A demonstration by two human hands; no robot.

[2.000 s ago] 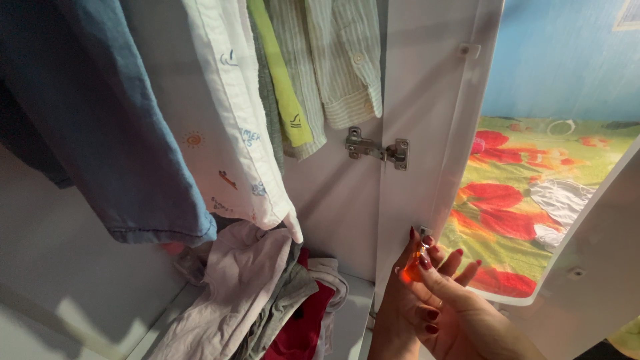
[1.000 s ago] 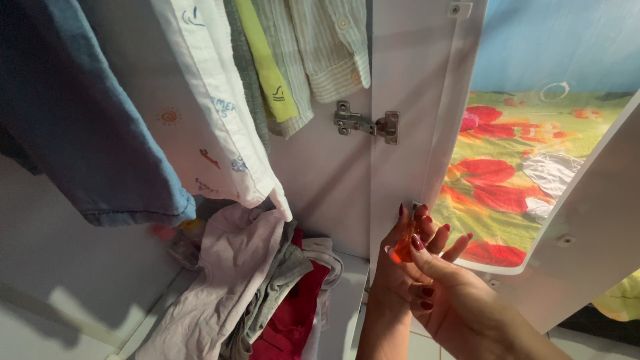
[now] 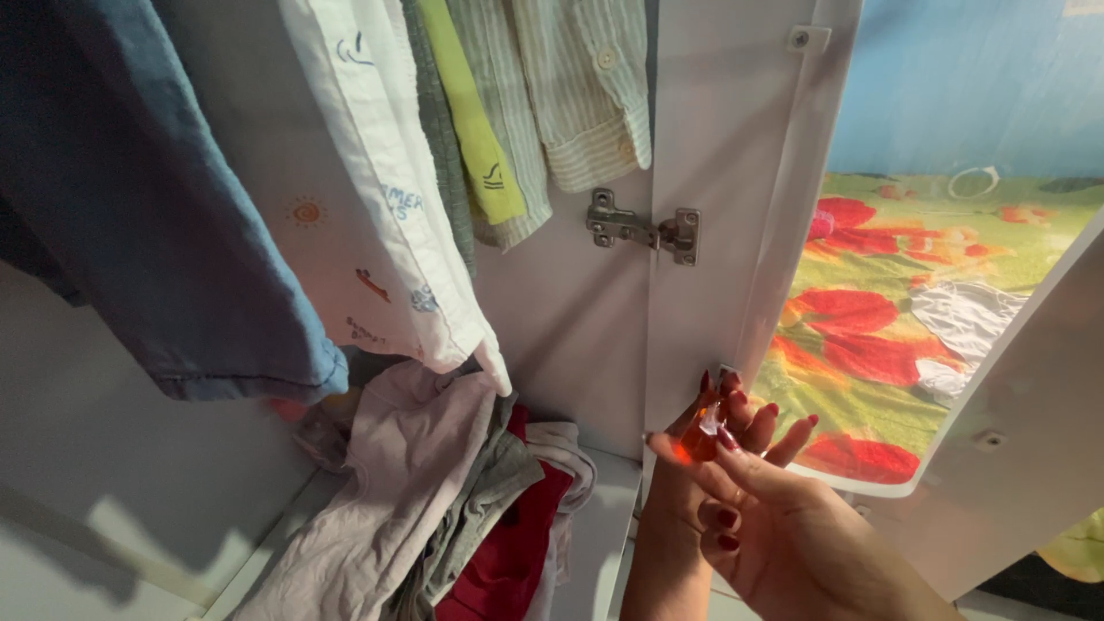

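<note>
My right hand point(image 3: 776, 509) pinches a small translucent orange-red object point(image 3: 697, 438) between thumb and fingers. It looks like a handle, but its exact kind is not clear. Behind it, my left hand point(image 3: 677, 487) comes up from below, its fingers around the object and beside a small metal fitting point(image 3: 727, 373) low on the white door panel point(image 3: 707, 302). How far the left fingers close is partly hidden. Both hands have dark red nails. A metal cabinet hinge point(image 3: 642, 228) joins the panel to the cabinet's side wall, above and left of my hands.
A blue garment point(image 3: 216, 259), a white printed garment point(image 3: 388, 216) and striped shirts point(image 3: 595, 103) hang at the left and top. Folded clothes point(image 3: 414, 483) lie below. A mirror point(image 3: 966, 52) in the door shows flowered bedding; a screwed clip point(image 3: 808, 39) is at its edge.
Both hands stay together at the lower door fitting, with the orange-red object still between the fingers. The view has shifted slightly.
</note>
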